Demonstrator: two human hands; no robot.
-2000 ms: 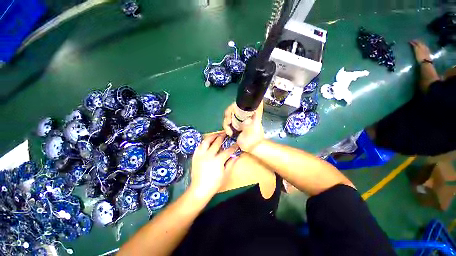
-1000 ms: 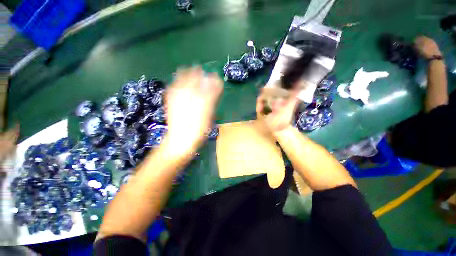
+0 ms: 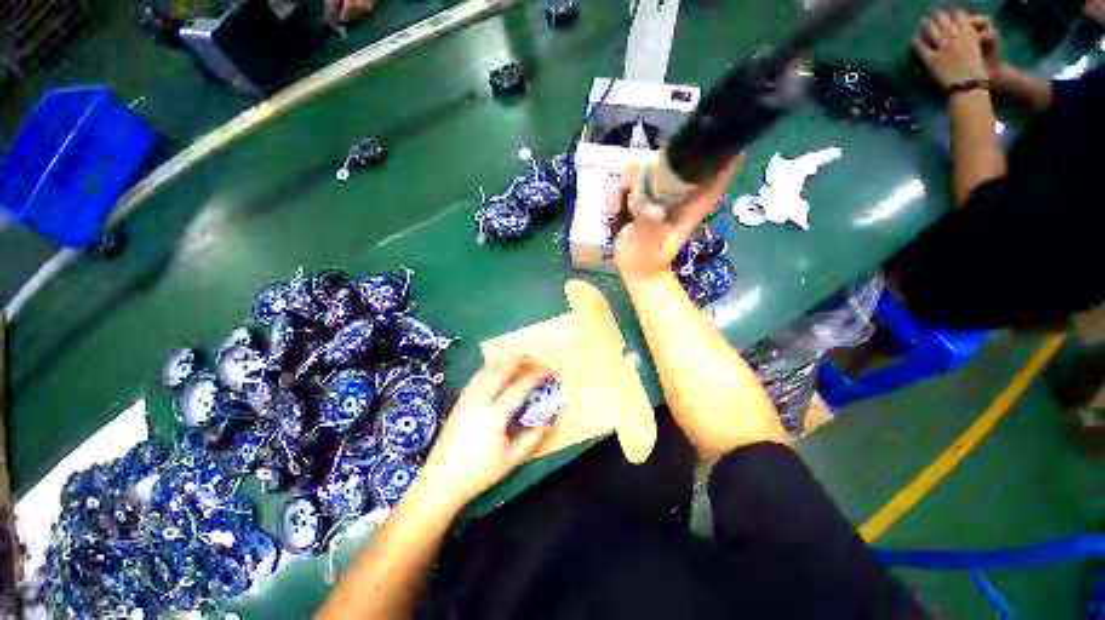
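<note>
My left hand (image 3: 491, 424) holds a round assembly (image 3: 540, 402) with a blue patterned face on the tan work pad (image 3: 588, 369). My right hand (image 3: 660, 224) grips the pale nose of the black electric screwdriver (image 3: 725, 121), which is tilted up to the right in front of the screw feeder (image 3: 595, 182). The bit tip is hidden by the hand. A large pile of assemblies (image 3: 345, 400) lies to the left of my left hand.
Blue parts (image 3: 158, 521) lie on a white sheet (image 3: 79, 466) at far left. A few assemblies (image 3: 524, 200) sit left of the feeder, others (image 3: 709, 273) right of it. White scrap (image 3: 790, 190), a black parts bunch (image 3: 860, 95), a neighbour's hands (image 3: 957, 55) and a blue bin (image 3: 75, 164) show.
My left hand has come down from above the bench near the pile onto the pad, now with an assembly. My right hand still holds the screwdriver by the feeder. The view has shifted.
</note>
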